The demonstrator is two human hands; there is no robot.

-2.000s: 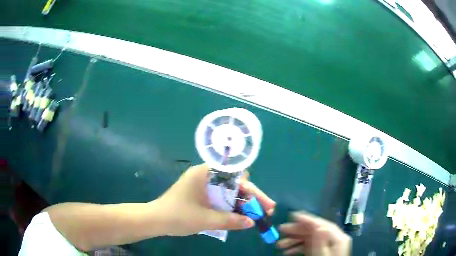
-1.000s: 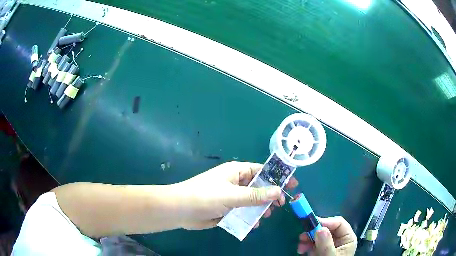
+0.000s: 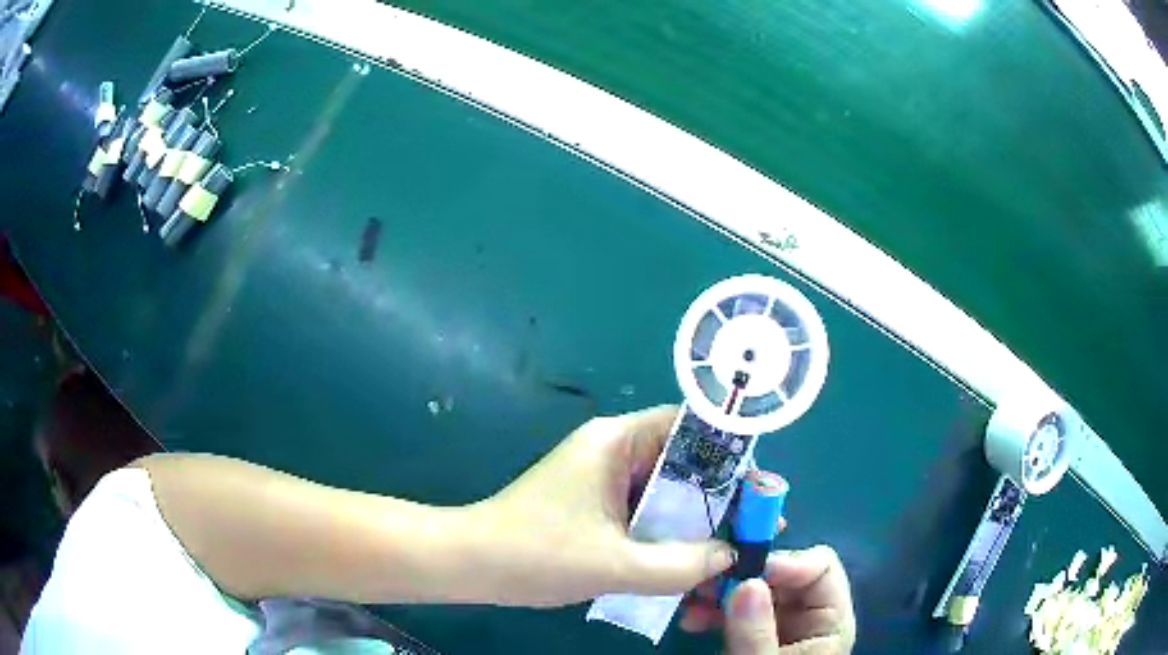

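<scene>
A white handheld fan (image 3: 752, 355) has its spoked round head up and its open handle shell slanting down to the left. My left hand (image 3: 615, 512) holds it by the handle. A dark control board (image 3: 705, 454) shows at the top of the handle, below the head. A blue battery (image 3: 758, 514) with a black band stands beside the handle's right side, joined by a thin dark wire. My right hand (image 3: 792, 601) grips its lower end between thumb and fingers. My left thumb tip is at the black band. The battery is outside the shell.
A second fan (image 3: 1027, 450) lies at right, a yellow patch at its lower end. Pale-yellow pads (image 3: 1086, 608) lie heaped at the lower right. Grey spare batteries (image 3: 160, 154) lie piled at the upper left. A white rail (image 3: 640, 147) separates the bench from the green belt (image 3: 820, 96).
The battery has turned more upright and come closer to the handle. My right hand has moved left with it. The fan head now faces up more squarely.
</scene>
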